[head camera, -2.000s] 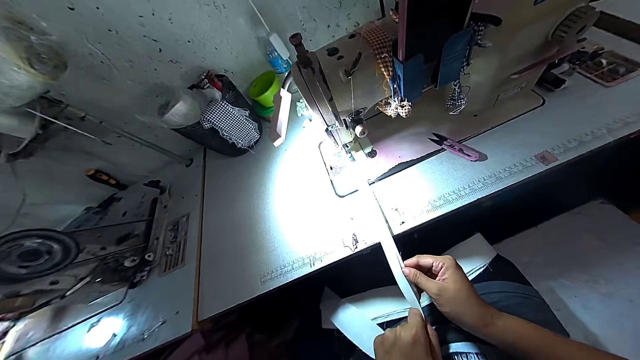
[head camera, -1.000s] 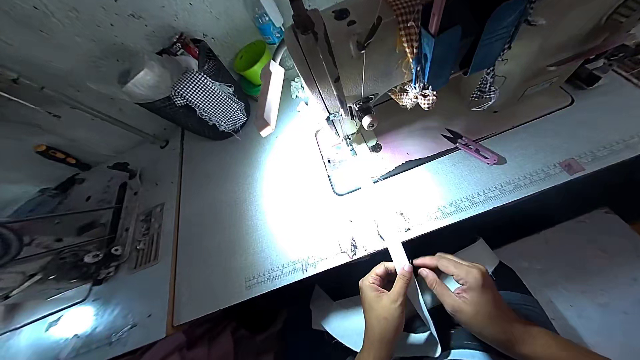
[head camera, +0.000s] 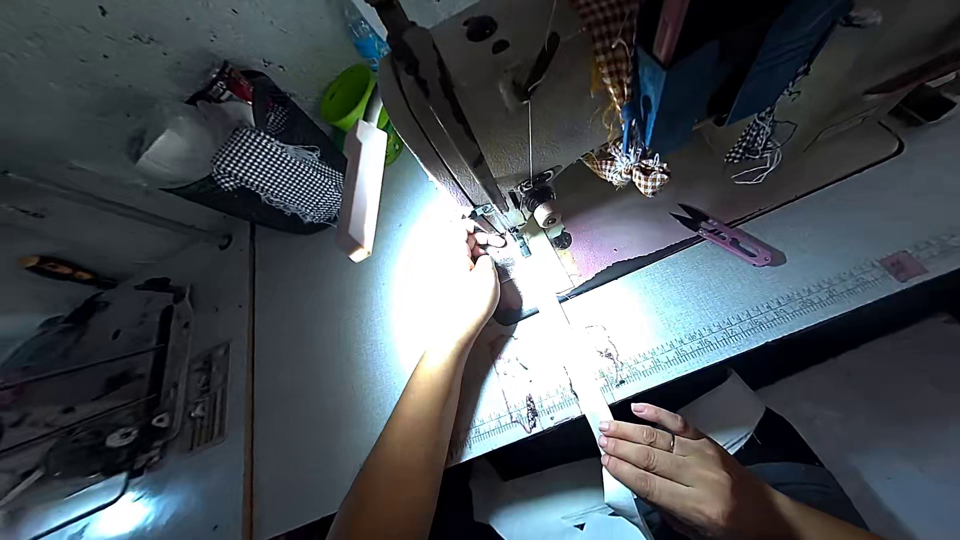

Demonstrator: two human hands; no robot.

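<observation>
A white fabric strip (head camera: 574,352) runs from the presser foot (head camera: 523,244) of a sewing machine (head camera: 480,97) down over the table's front edge. My left hand (head camera: 472,289) is at the needle area, its fingertips bent beside the presser foot; glare hides whether they grip anything. My right hand (head camera: 675,465) lies over the strip at the table's edge, fingers extended, with the strip passing under the fingertips. More white fabric (head camera: 555,499) hangs over my lap below.
Pink thread snips (head camera: 727,236) lie right of the needle. A measuring tape (head camera: 697,330) runs along the front edge. A dark bag with checked cloth (head camera: 277,172), a green cup (head camera: 349,97) and a second machine (head camera: 90,375) stand to the left.
My left hand has moved from the strip near the table's front edge up to the presser foot. The strip's upper end now lies at the foot. My right hand has flattened over the strip.
</observation>
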